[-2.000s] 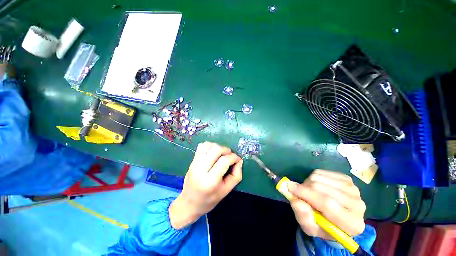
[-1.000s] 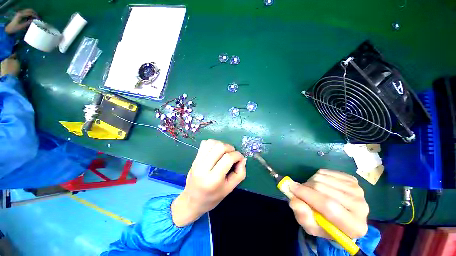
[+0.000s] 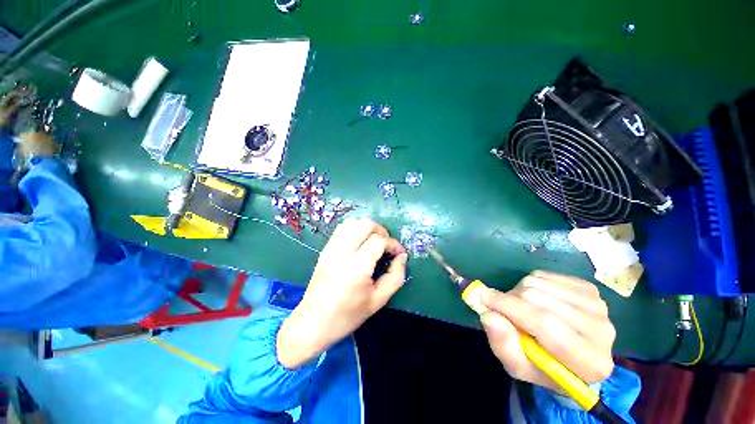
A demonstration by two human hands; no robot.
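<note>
My right hand [image 3: 550, 331] holds a yellow soldering iron [image 3: 546, 364] like a pen. Its tip is at a small silvery cluster of pieces [image 3: 419, 241] on the green mat. My left hand [image 3: 352, 277] is bare, with its fingertips pinched just left of the cluster. A thin solder wire [image 3: 277, 227] runs to that hand from a yellow and black holder [image 3: 211, 207]. What the fingertips hold at the cluster is too small to tell. A pile of small discs with red and black leads [image 3: 310, 203] lies left of the cluster. Several small discs [image 3: 382, 152] lie beyond it.
A black fan [image 3: 571, 166] and a blue box [image 3: 695, 224] stand at right, with a white and tan pad [image 3: 611, 257]. A white sheet [image 3: 257, 91] bears a round dark part [image 3: 258, 141]. Rolls [image 3: 101, 91] and a clear bag [image 3: 166, 126] lie left, near another person's blue sleeve [image 3: 50, 224].
The view has shifted slightly. The iron tip and both hands stay near the cluster. The other person's hands and sleeve at left have moved.
</note>
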